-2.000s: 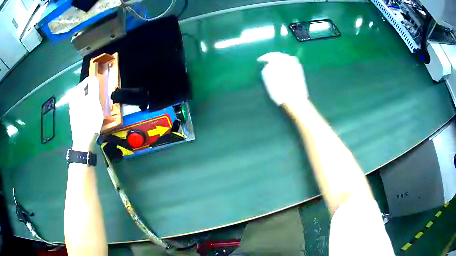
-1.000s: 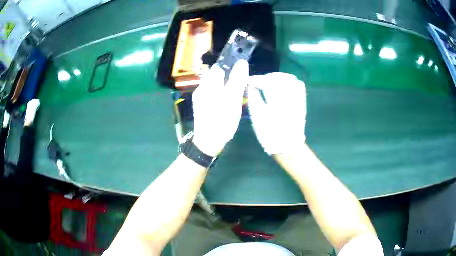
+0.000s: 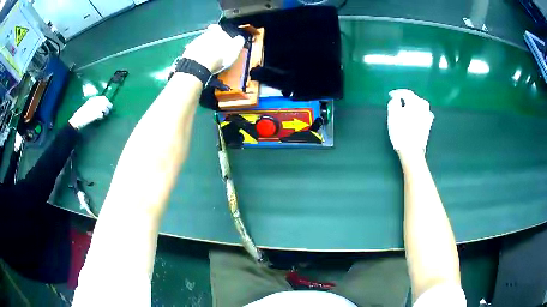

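Note:
An orange-brown fixture (image 3: 254, 99) sits at the left side of the press base. A dark-edged phone frame (image 3: 246, 65) lies in it, slightly tilted. My left hand (image 3: 217, 49), gloved in white, is at the upper end of the fixture with its fingers on the frame; its fingertips are partly hidden. My right hand (image 3: 411, 123), also gloved, is over the green belt to the right of the press, fingers curled. A small dark spot shows at its fingertips; I cannot tell whether it holds something.
The black pad (image 3: 306, 54) is beside the fixture. The base panel has a red button (image 3: 267, 126). A mottled hose (image 3: 231, 198) hangs towards my lap. At left, a neighbouring person's gloved hand (image 3: 91, 112) reaches to another phone frame (image 3: 115, 83). An air gun (image 3: 78, 184) lies near the belt's front edge.
My hands were together with a phone-like part in front of the pad. My left hand has moved up-left to the fixture and my right hand to the right. The neighbour's hand has reached in.

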